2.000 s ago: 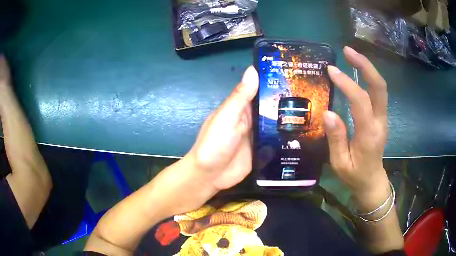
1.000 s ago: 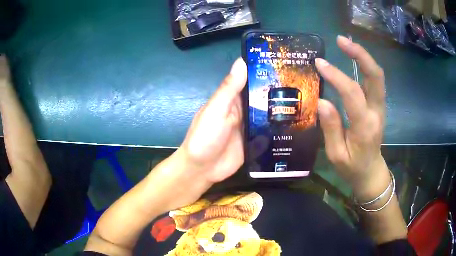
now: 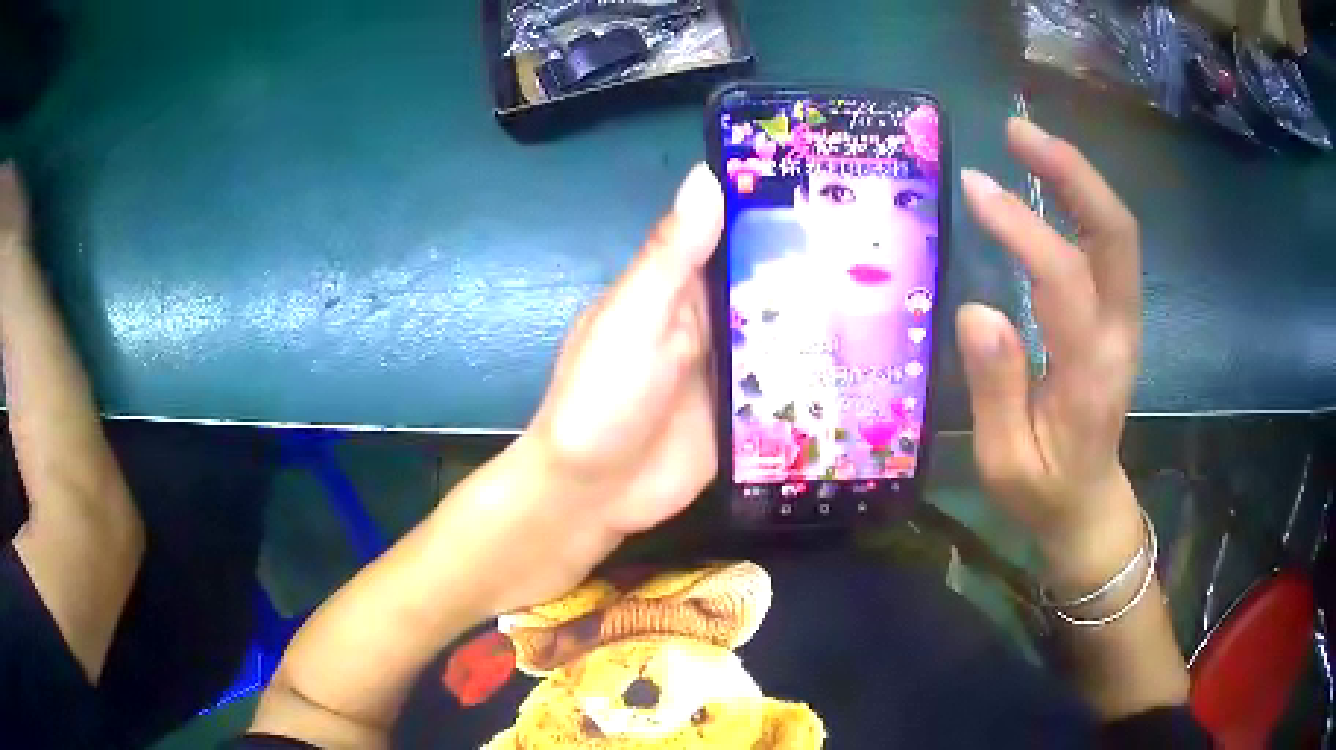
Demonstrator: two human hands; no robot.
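A black smartphone (image 3: 828,308) is upright in front of me, its lit screen showing a pink video page with flowers and small icons. My left hand (image 3: 637,396) holds it along its left side, thumb at the upper left edge; the fingers behind the phone are hidden. My right hand (image 3: 1058,322) is just right of the phone, fingers apart and holding nothing. It does not touch the screen. Thin bracelets are on the right wrist.
An open black box (image 3: 623,100) with bagged black cables and a dark block lies beyond the phone on the green table (image 3: 352,279). More bagged parts (image 3: 1172,73) lie at the upper right. Another person's arm (image 3: 59,425) is at the left. A red stool (image 3: 1260,667) is lower right.
The screen has changed from a dark picture of a jar to a pink video page. My right hand has moved slightly away from the phone. The box sits slightly higher in view than two seconds ago.
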